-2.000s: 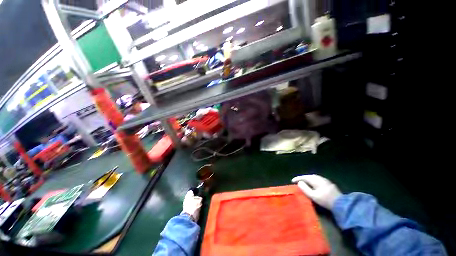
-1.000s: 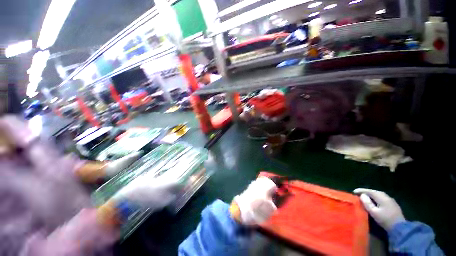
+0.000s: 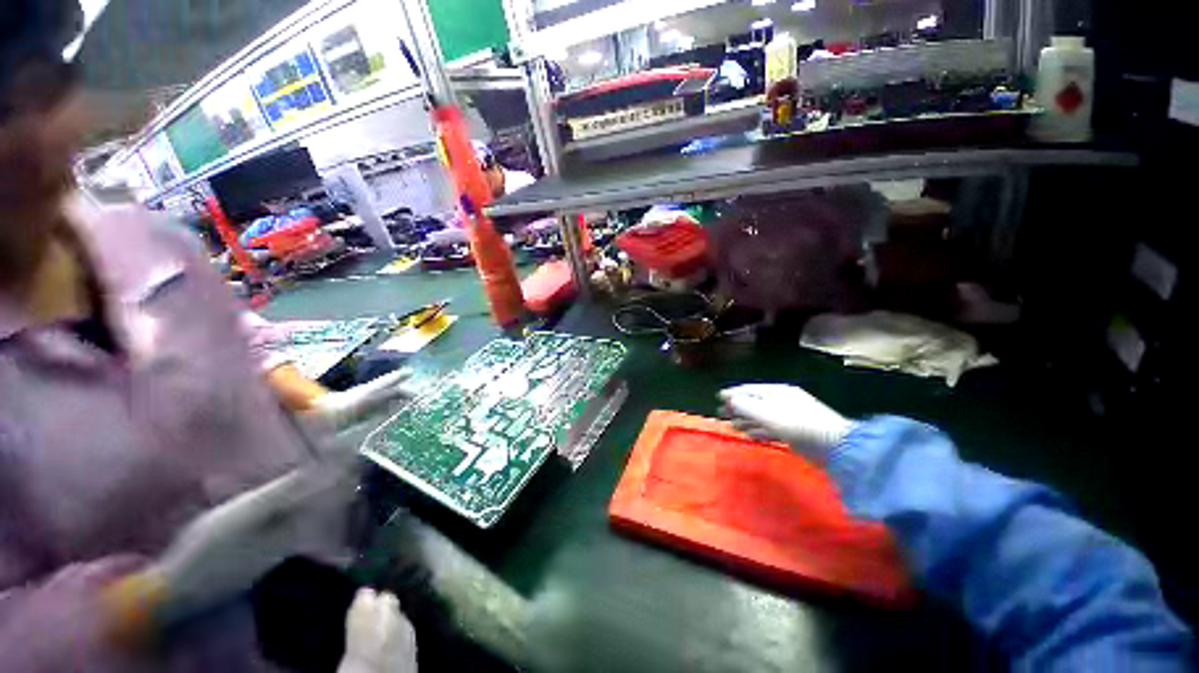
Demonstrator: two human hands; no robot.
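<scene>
The green circuit board [image 3: 493, 421] lies solder side up on the mat, left of centre, with a silvery bar under its right edge. The orange-red foam tray [image 3: 756, 506] lies flat to its right, apart from it. My right hand [image 3: 789, 414], in a white glove, is over the tray's back edge, fingers stretched out and holding nothing visible. My left hand [image 3: 381, 634], white-gloved, is cut off by the bottom edge; its fingers and any hold are unclear. The brownish cup [image 3: 693, 345] stands on the mat behind the tray.
A person in a pink top [image 3: 158, 394] stands close at left, gloved hands beside the board. A white rag [image 3: 897, 345] lies at the back. A metal shelf [image 3: 815, 164] with a white bottle [image 3: 1062, 90] spans behind. Dark stacked totes [image 3: 1144, 283] stand at right.
The view has shifted. The board has come right, closer to the tray, and the person's hands are off it. My left hand has left the tray; my right hand has moved onto its back edge.
</scene>
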